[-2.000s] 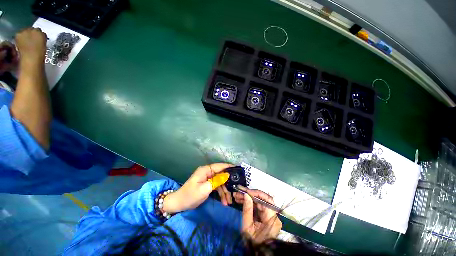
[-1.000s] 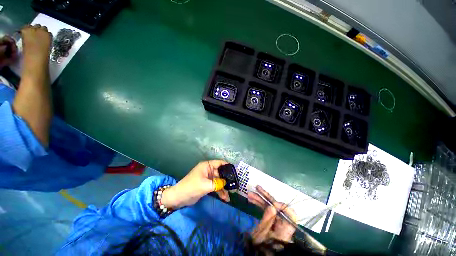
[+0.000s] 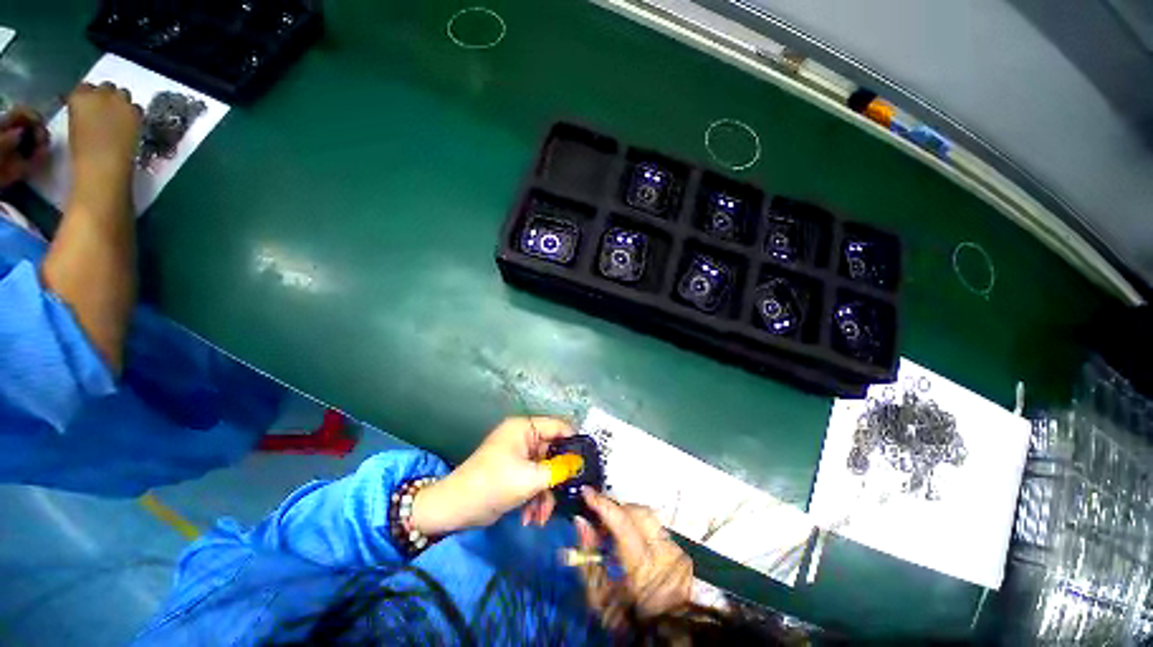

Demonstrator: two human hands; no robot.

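My left hand (image 3: 493,483), with a yellow finger cot (image 3: 565,469) on the thumb, holds a small black watch housing (image 3: 579,458) near the bench's front edge. My right hand (image 3: 639,552) is close to the housing's lower right, its fingertips at the housing's lower edge. A short pale metallic piece, perhaps the tweezers (image 3: 584,557), shows at the right hand's left side; its tip is not clear. The white release liner (image 3: 708,506) lies beside and behind the hands, with small black marks at its left end, partly covered.
A black foam tray (image 3: 708,331) holds several housings; its rear left pocket is empty. White paper (image 3: 923,518) bears a tangled heap of dark rings (image 3: 908,436). Clear blister trays (image 3: 1094,531) stand far right. At left, another person's arm (image 3: 95,240) works beside a second black tray (image 3: 202,44).
My right hand has come back left to the housing from over the liner, and the tweezers no longer point across the liner. The housing is turned in my left hand. The view has shifted slightly.
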